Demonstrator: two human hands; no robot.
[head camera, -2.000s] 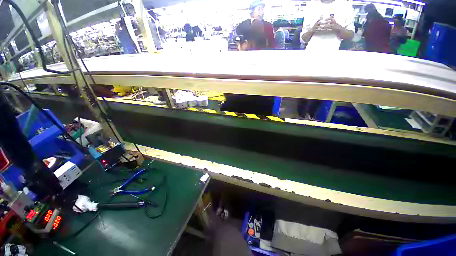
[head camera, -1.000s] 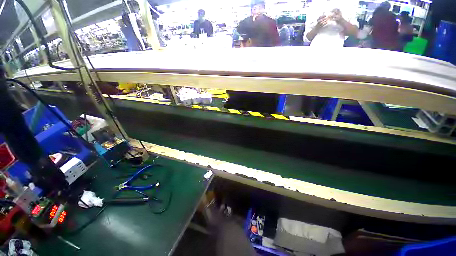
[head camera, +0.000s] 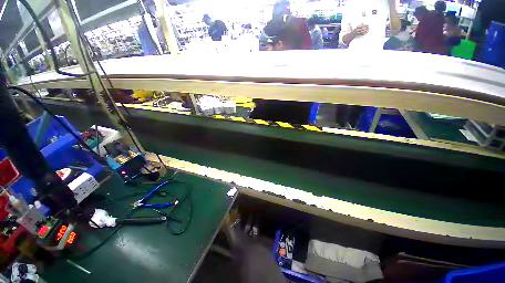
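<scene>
Neither of my hands is in the picture. On the green bench (head camera: 138, 251) lies a black-handled tool (head camera: 141, 220) with a bulky white front end (head camera: 103, 219), possibly a soldering iron, with a cable looping beside it. Blue-handled pliers (head camera: 158, 205) lie open just behind it. A slim grey rod (head camera: 78, 267) lies alone near the front. A meter with red digits (head camera: 60, 232) stands at the left, with a white socket block (head camera: 83, 187) behind it. An open white housing (head camera: 24, 272) with dark parts is at the bottom left.
A thick black tube (head camera: 27, 149) hangs at the left before blue bins (head camera: 69, 152). A small blue box (head camera: 126, 166) stands by the post. The dark green conveyor (head camera: 266, 160) runs behind the bench. A blue crate (head camera: 281, 265) with loose parts sits below. People stand beyond the white shelf (head camera: 277, 63).
The view has shifted slightly, so the bench things appear a little further right than at first. The person in white beyond the shelf has lowered one hand to the chest. Bench things look unmoved.
</scene>
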